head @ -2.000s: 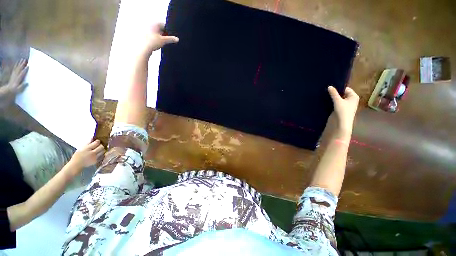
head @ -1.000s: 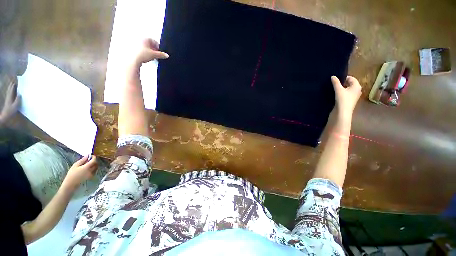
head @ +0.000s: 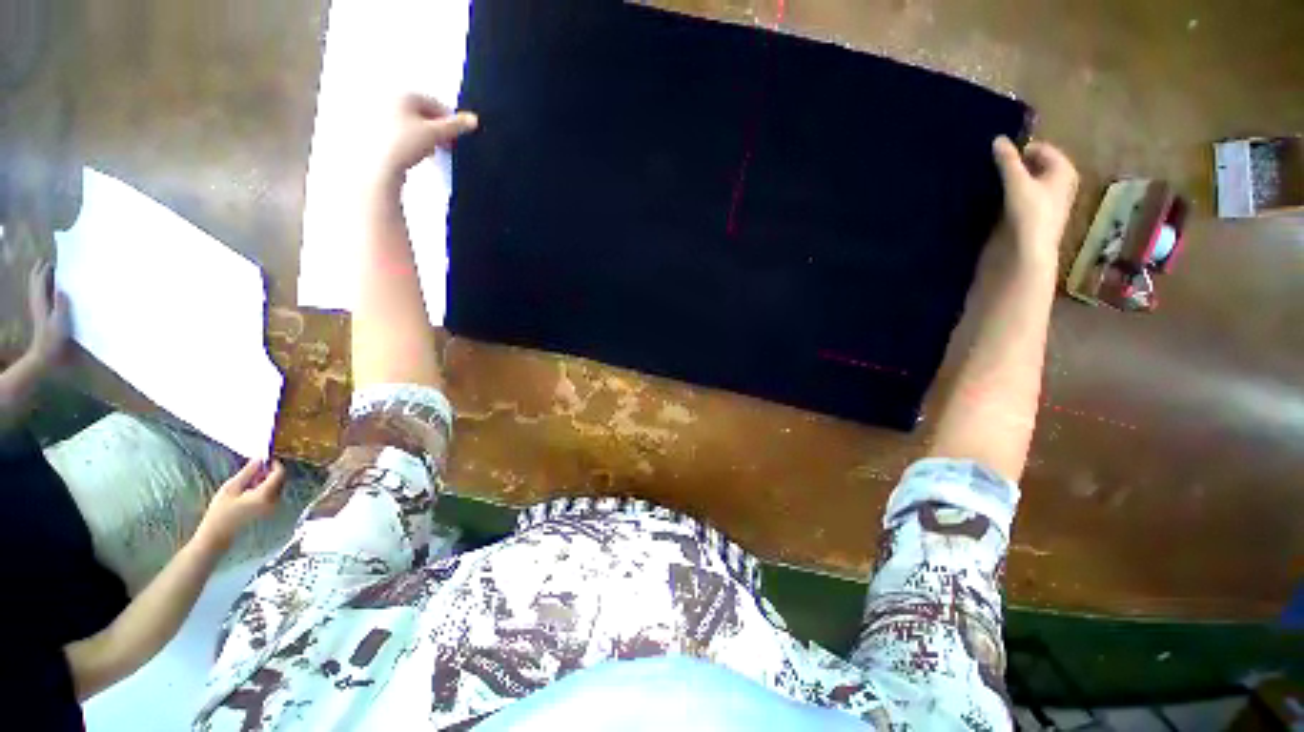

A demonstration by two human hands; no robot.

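A large black cut fabric panel [head: 687,215] lies on the brown table, with thin red laser lines [head: 739,193] across it. A white sheet [head: 336,172] lies along its left edge. My left hand [head: 429,132] is at the panel's left edge, over the white sheet, with thumb and fingers on the edge. My right hand [head: 1040,179] pinches the panel's right edge near its upper right corner. The undersides of both grips are hidden.
At the left, another person's hands [head: 246,493] hold a white sheet with a curved cutout [head: 172,308]. Right of the panel lie a tan and red block-like object [head: 1127,246] and a small grey-white box [head: 1258,177]. The worn table's front edge [head: 801,551] runs before me.
My right hand has moved up along the panel's right edge towards the upper corner. My left hand has shifted slightly along the left edge. The other person's sheet has moved slightly down.
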